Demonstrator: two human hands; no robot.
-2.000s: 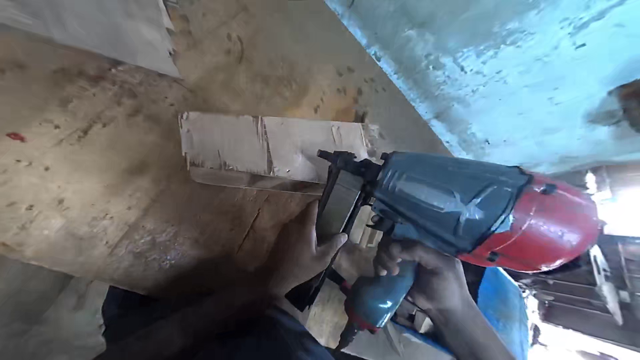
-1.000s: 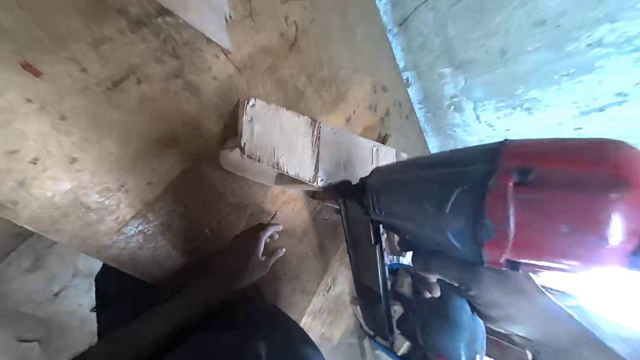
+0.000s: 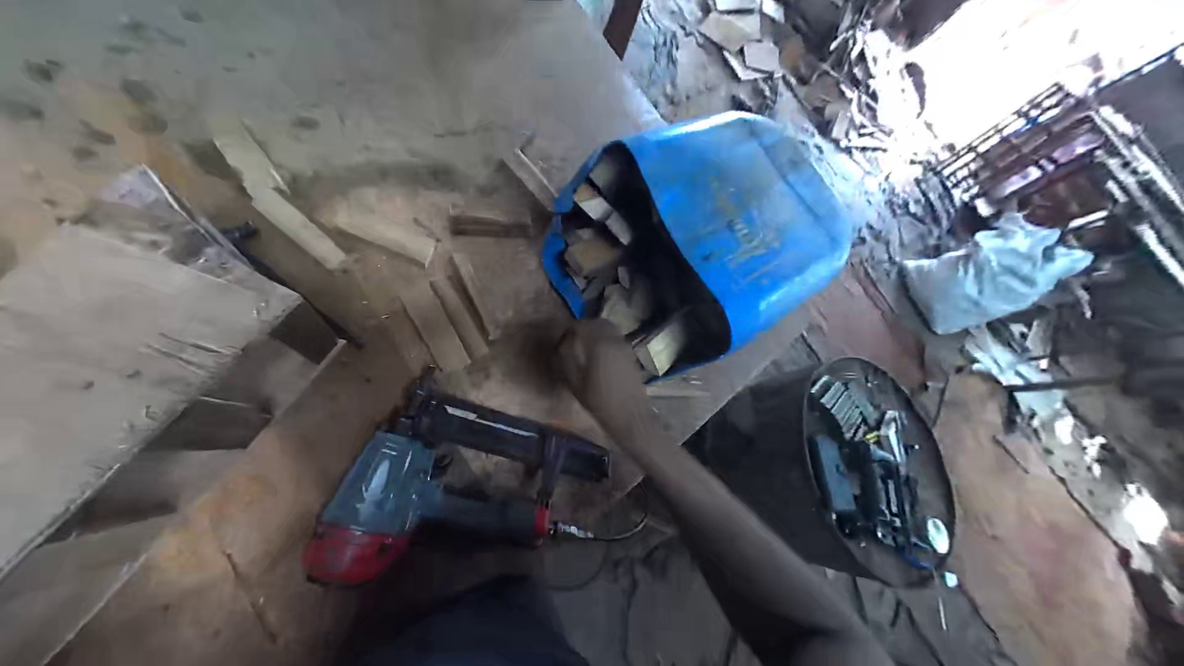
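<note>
My right hand (image 3: 578, 356), blurred, is beside the lower edge of a cut-open blue plastic container (image 3: 749, 231) that holds wood offcuts (image 3: 592, 254). Its fingers are too smeared to show whether they hold anything. Short wooden blocks (image 3: 439, 324) lie on the surface just left of the hand. A red and grey pneumatic nailer (image 3: 388, 499) rests on its side below, its magazine pointing right and a hose fitting at its handle end. No part of my left hand shows.
A wooden piece (image 3: 139, 324) with splintered edges stands at the left. Right of my forearm is a dark round container (image 3: 879, 462) with staple strips and tools. A pale sack (image 3: 999, 273) and scattered scrap wood lie on the ground beyond.
The nailer, held in my right hand earlier, now lies down, let go. My left hand has left the view. The view has swung right to the blue container.
</note>
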